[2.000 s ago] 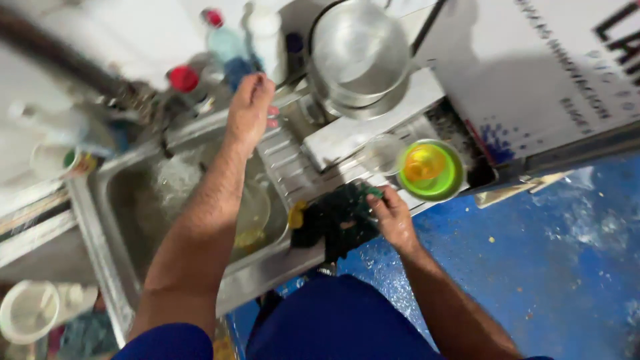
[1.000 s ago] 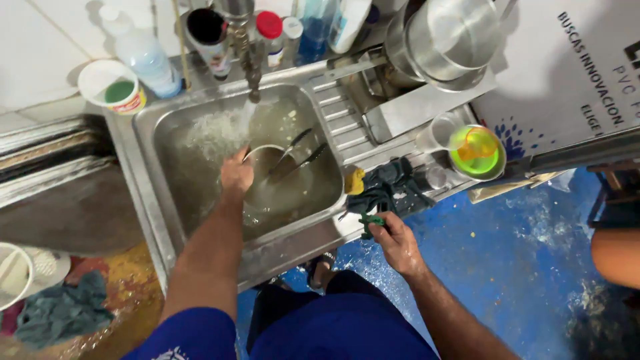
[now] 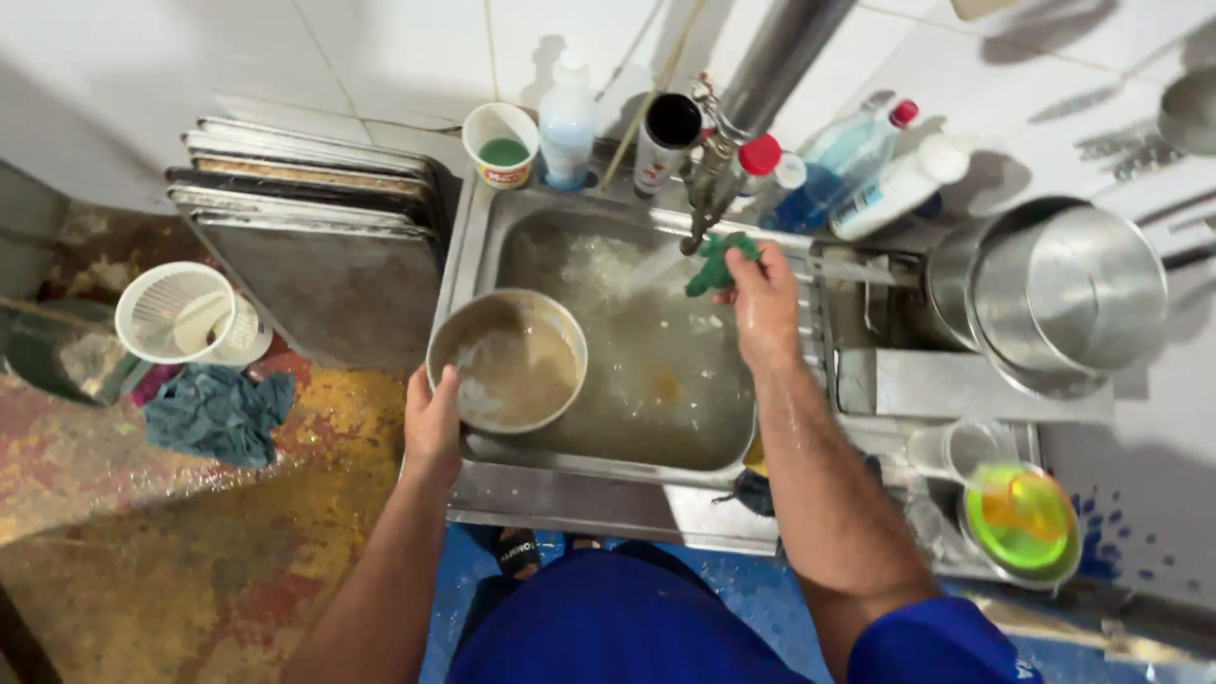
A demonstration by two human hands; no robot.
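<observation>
My left hand (image 3: 434,418) grips the near left rim of a round bowl (image 3: 518,356) with murky liquid in it, at the left side of the sink. My right hand (image 3: 760,294) pinches a green scouring pad (image 3: 719,263) just beside the faucet (image 3: 705,195). Water streams from the faucet into the steel sink (image 3: 608,461), which holds cloudy water with small floating bits. A dark cloth or glove (image 3: 755,492) lies at the sink's near right edge, partly behind my right forearm.
Behind the sink stand a tub of green liquid (image 3: 502,142), several bottles (image 3: 567,128) and a dark cup (image 3: 668,133). Metal trays (image 3: 323,275) lean at left. Steel pots (image 3: 1064,285) and a lime green bowl (image 3: 1021,518) sit at right; a white basket (image 3: 180,313) stands at far left.
My right hand has moved from the dark cloth at the sink's right to the faucet with the green pad. My left hand, earlier over the sink, now holds the bowl at its left side.
</observation>
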